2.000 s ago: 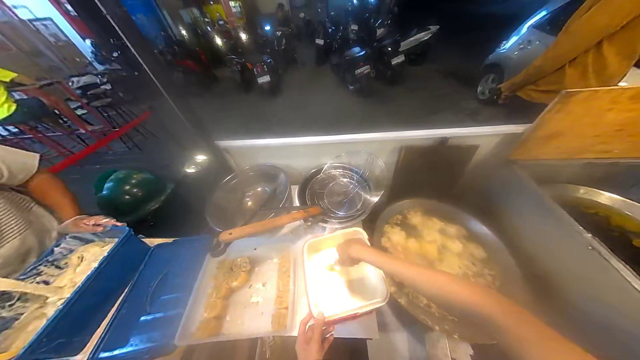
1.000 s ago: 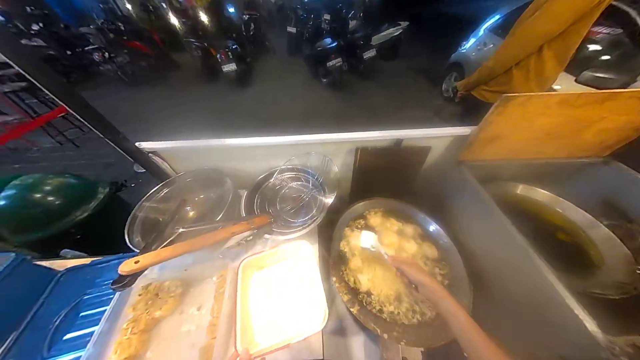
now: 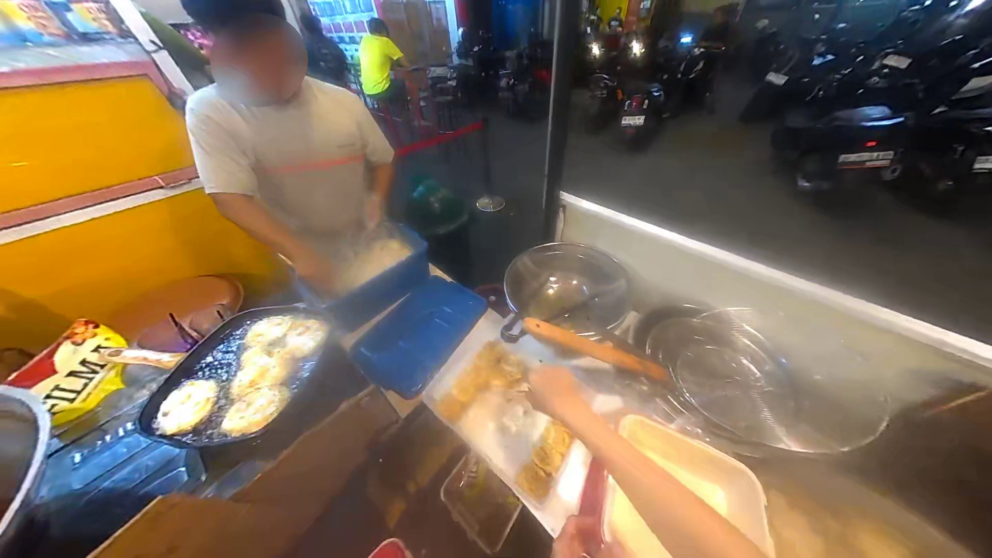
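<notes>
My right hand (image 3: 554, 390) reaches across a cream plastic tub to a white tray (image 3: 484, 426) of golden battered pieces (image 3: 545, 459). Its fingers are blurred, and what they hold cannot be made out. Low in the view, my left hand (image 3: 577, 537) is against the near side of the cream tub (image 3: 740, 484), which has pale liquid inside. A wooden-handled utensil (image 3: 593, 349) lies beyond the tray, between it and a glass-like bowl (image 3: 568, 287). A round wire strainer (image 3: 721, 364) rests to the right of that.
A co-worker (image 3: 291, 155) handles food in a blue container (image 3: 380, 271), its blue lid (image 3: 418, 333) beside it. At left, a black pan (image 3: 209, 372) holds several frying pieces in oil near a yellow-red packet (image 3: 77, 368). A low white wall (image 3: 744, 271) runs along the right.
The view has swung far left. My right hand has moved from above the wok to the white tray. The white item seen at it one second ago cannot be made out now.
</notes>
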